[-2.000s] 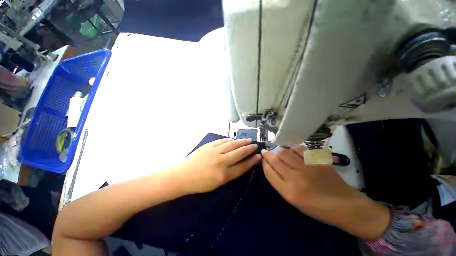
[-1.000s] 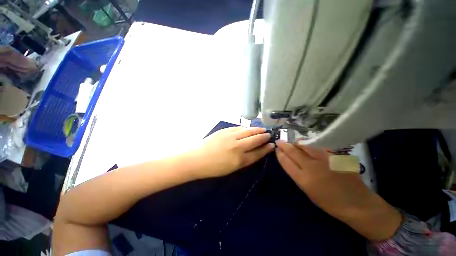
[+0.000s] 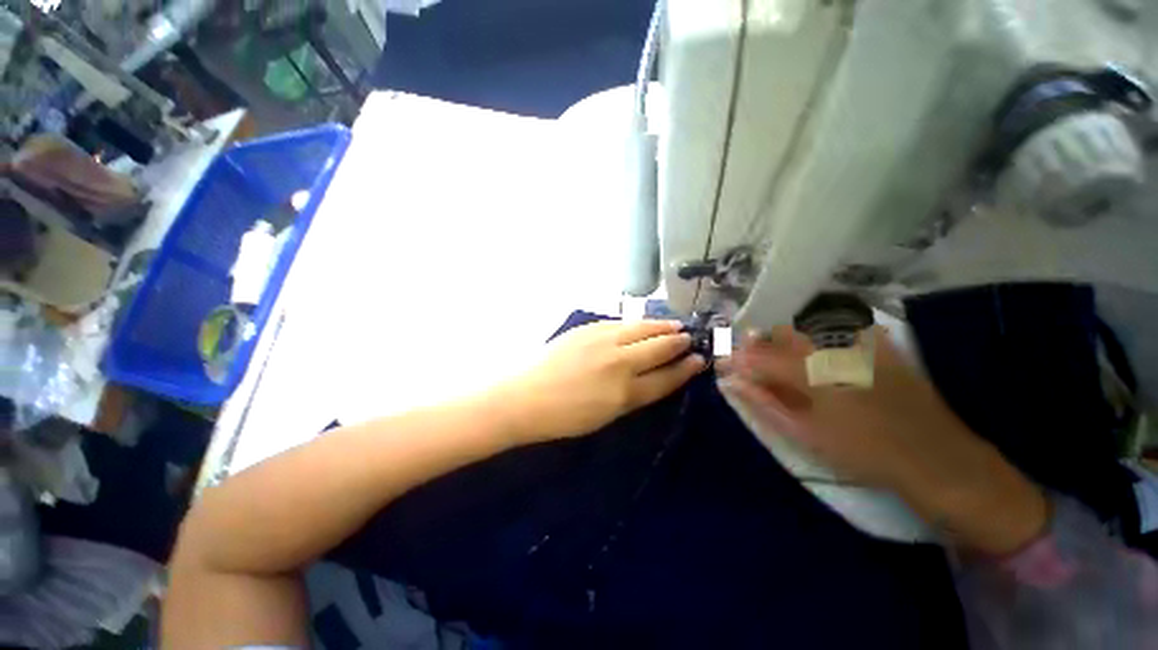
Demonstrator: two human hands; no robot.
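Observation:
The dark navy cut panel (image 3: 711, 533) lies on the front of the white table and runs off the picture's bottom edge, with a light stitched line on it. My left hand (image 3: 610, 377) holds the panel down, fingertips at the presser foot (image 3: 702, 338). A small white piece (image 3: 723, 342) shows just right of the foot. My right hand (image 3: 845, 413) is blurred, right of the needle area and partly behind the cream block; whether it holds anything cannot be told. The needle tip is not clear. The cream sewing machine head (image 3: 813, 152) hangs over the work.
A blue plastic basket (image 3: 178, 298) with a tape roll and white items stands left of the white table (image 3: 483, 216). The cream block (image 3: 841, 367) sits under a dark coil. Dark cloth (image 3: 1016, 381) lies at right. A person's pinkish sleeve shows far left.
My right hand has moved right, away from the foot and off the panel's edge, baring a curved strip of white table. My left hand stays by the foot. The view has shifted.

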